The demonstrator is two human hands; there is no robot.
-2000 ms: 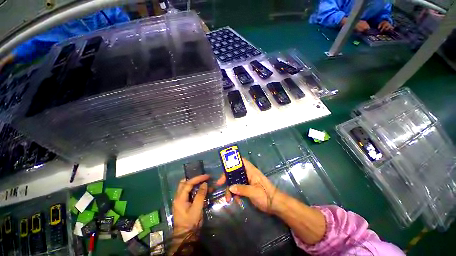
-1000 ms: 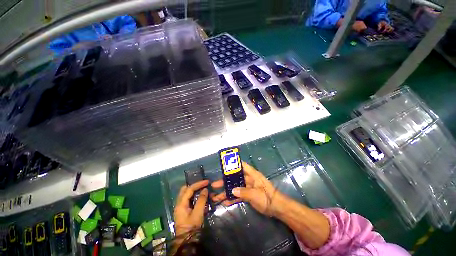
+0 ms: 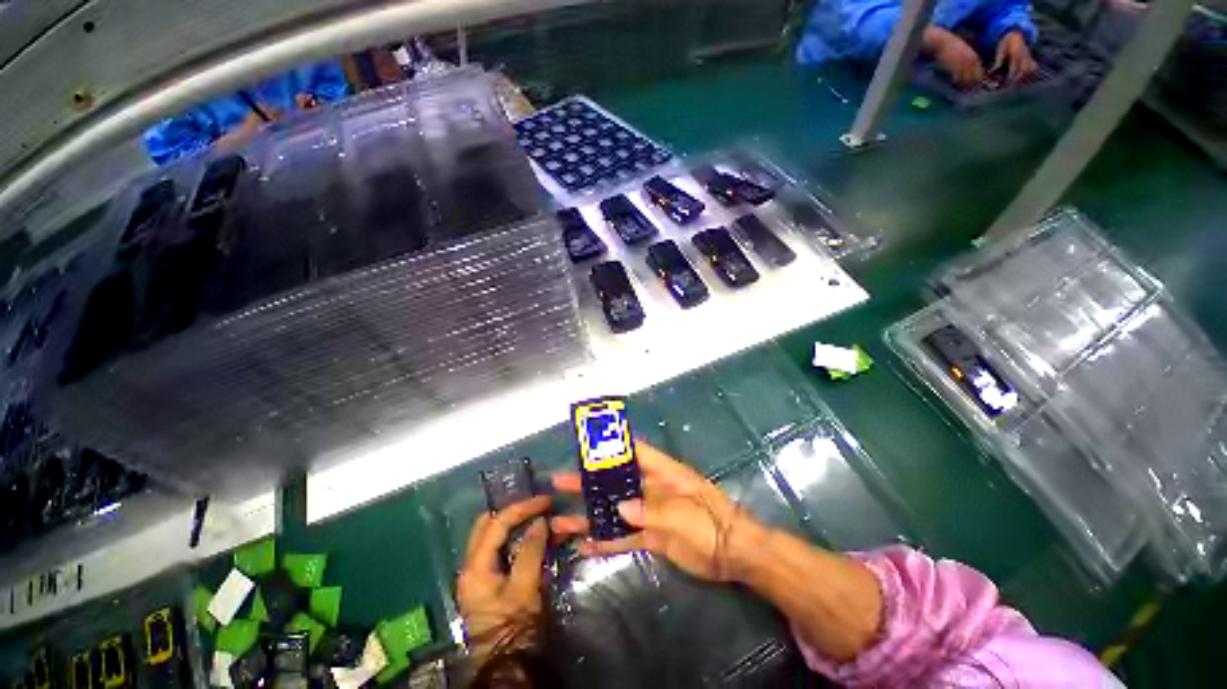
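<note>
My right hand [image 3: 686,518] holds an upright black keypad phone [image 3: 606,464] with a yellow frame and a lit blue and white screen. My right thumb lies on its keys. My left hand [image 3: 505,565] holds a plain black phone-sized part [image 3: 510,487], seen without a yellow frame, just left of the phone. Its lower end is hidden by my fingers. Both hands are above a clear blister tray [image 3: 807,471]. A dark shape below the hands hides part of the tray.
Green, black and white batteries [image 3: 307,572] lie at lower left, beside yellow-framed phones [image 3: 160,638]. A tall tray stack [image 3: 390,323] stands behind on the left. Dark phones [image 3: 676,275] lie on a white strip. Clear trays [image 3: 1063,404] are at right. Blue-sleeved people work at the back.
The view has shifted slightly, so the bench items sit a little further left. Both hands keep their holds, and the phone's screen remains lit.
</note>
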